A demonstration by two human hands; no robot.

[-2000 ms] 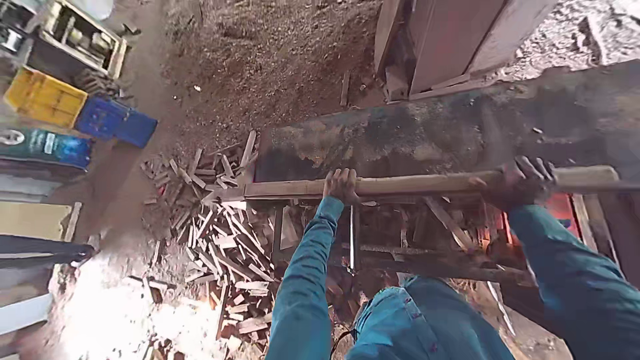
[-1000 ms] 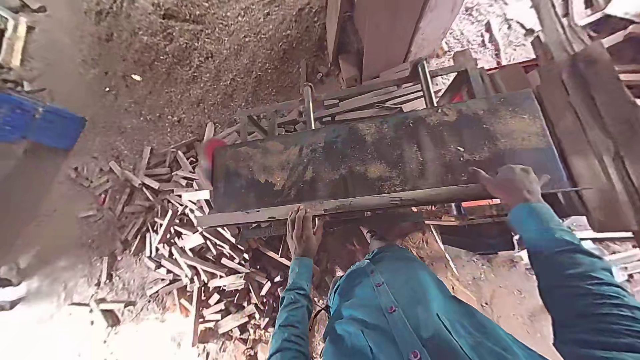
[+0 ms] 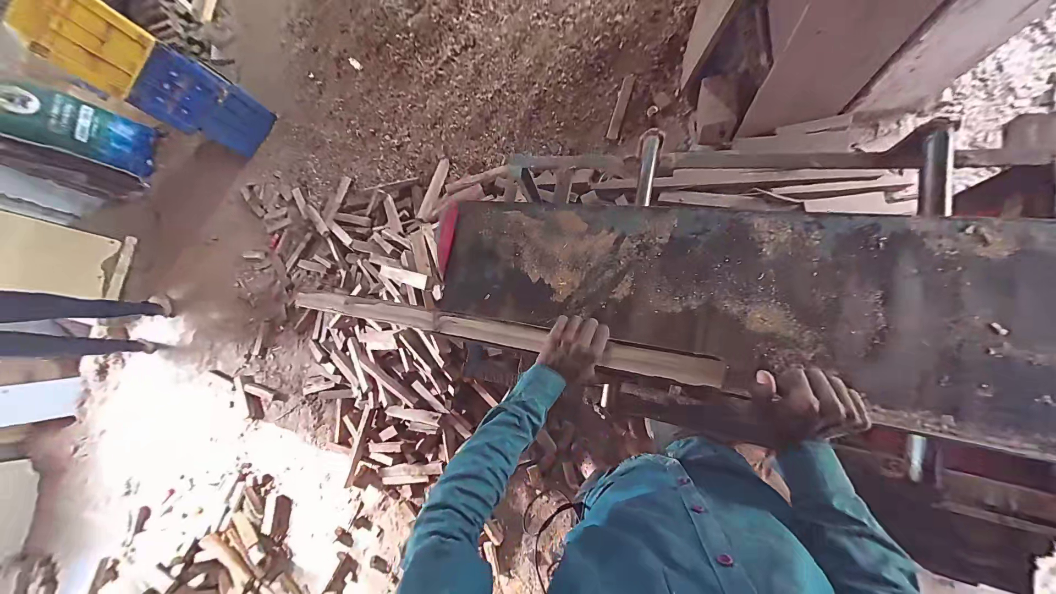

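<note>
A long wooden strip (image 3: pixel 503 330) lies along the near edge of a dark, dusty metal table (image 3: pixel 709 280), and its left end juts out over the scrap pile. My left hand (image 3: pixel 573 346) is closed over the strip, fingers on its far side. To the right of the strip's right end, my right hand (image 3: pixel 813 400) rests on the table's near edge with its fingers curled; whether it grips anything there is not clear. A red piece (image 3: pixel 447 238) shows at the table's left end.
Cut wood offcuts (image 3: pixel 388 330) are heaped left of and under the table. Metal posts (image 3: pixel 649 169) and planks stand behind it. A yellow crate (image 3: pixel 82 41), a blue crate (image 3: pixel 202 103) and another person's legs (image 3: pixel 78 322) are at the left. Large boards (image 3: pixel 833 66) lie at the back right.
The strip has shifted left, so its right end now lies between my hands. My right hand was on the strip in the oldest frame and is now at the table edge. The view has swung.
</note>
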